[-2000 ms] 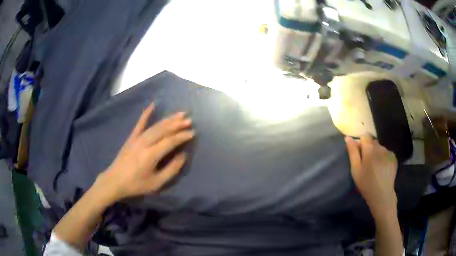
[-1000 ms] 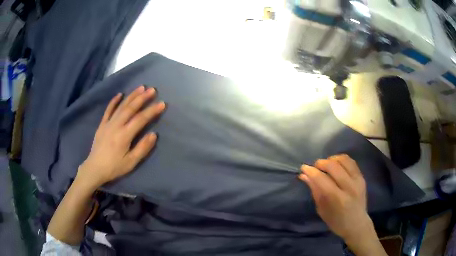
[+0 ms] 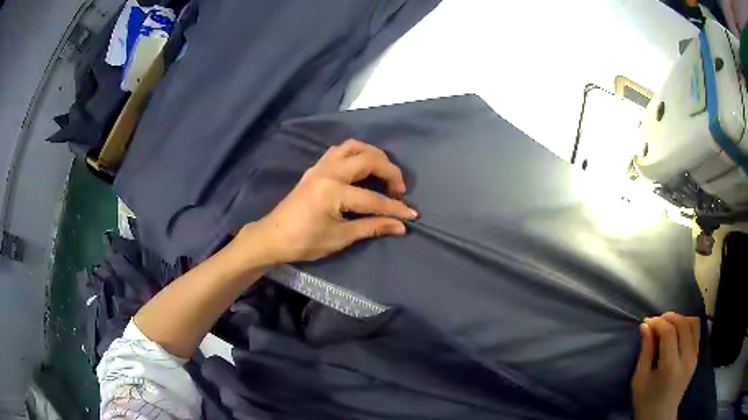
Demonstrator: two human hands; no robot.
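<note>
A dark grey garment panel lies across the front of the sewing table. My left hand pinches a fold of it between thumb and fingers near the middle. My right hand pinches the other end of the same fold at the lower right. The fold runs taut between both hands. The white sewing machine head with a blue stripe stands at the right edge, partly cut off. Its needle area is lost in glare, beyond the panel's far right part.
More grey cloth lies at the upper left and hangs below. A ruler strip shows on the table's front edge. A black oblong object lies at far right. A blue-and-white packet sits by a brown cardboard edge.
The view has swung left. My left hand has gone from resting flat to pinching the cloth. A long straight fold now runs between both hands.
</note>
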